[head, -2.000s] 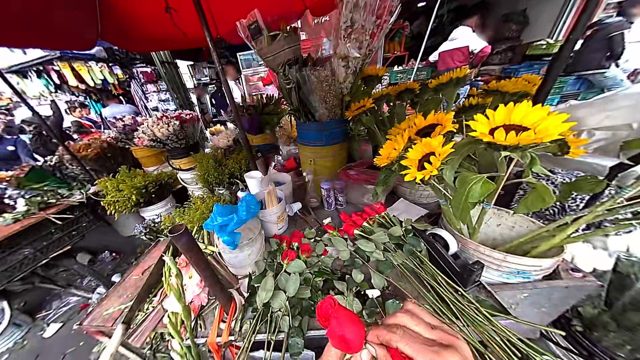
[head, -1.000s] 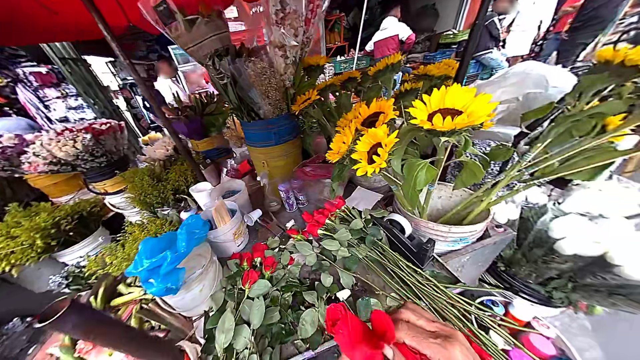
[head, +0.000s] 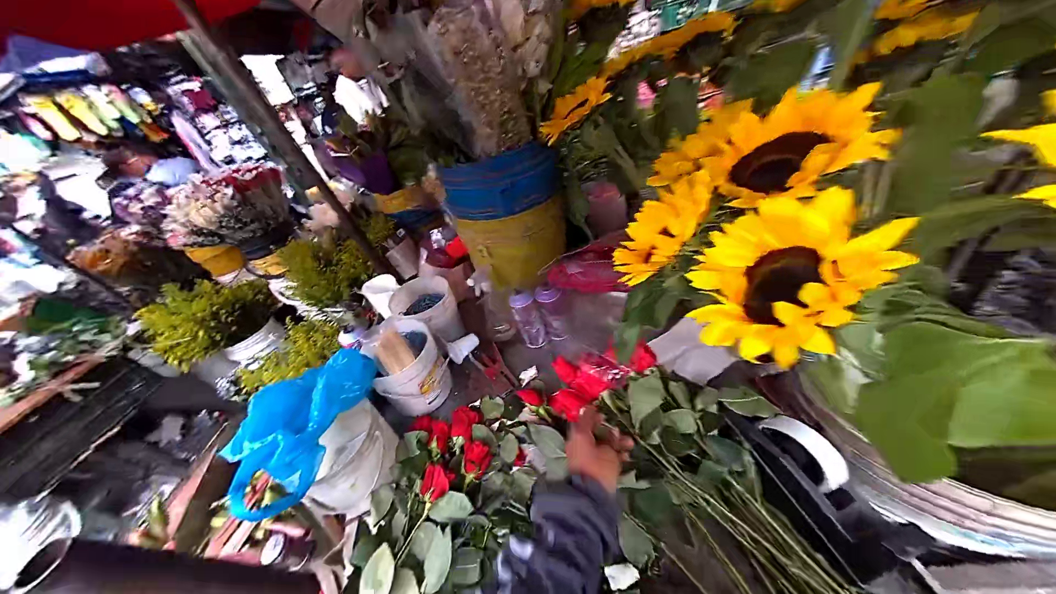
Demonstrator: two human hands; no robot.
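My left hand [head: 596, 450], in a dark sleeve, reaches up from the bottom middle to the heads of a row of red roses [head: 590, 379]. Its fingertips are at the lowest blooms; blur hides whether they grip one. Long green stems [head: 726, 503] of these roses run down to the right. Left of my forearm lies a second group of red roses [head: 477, 459] with broad leaves. My right hand is out of view.
A white bucket [head: 363, 454] with a blue plastic bag [head: 301, 421] stands left, near small white pails [head: 417, 384]. A blue and yellow bucket [head: 507, 219] is behind. Sunflowers [head: 784, 280] crowd the right, above a black tape dispenser [head: 792, 470]. A pole [head: 285, 140] slants at the left.
My left hand has reached forward to the rose heads. The right hand and the large red bloom at the bottom have left the view. The view has swung left and closer.
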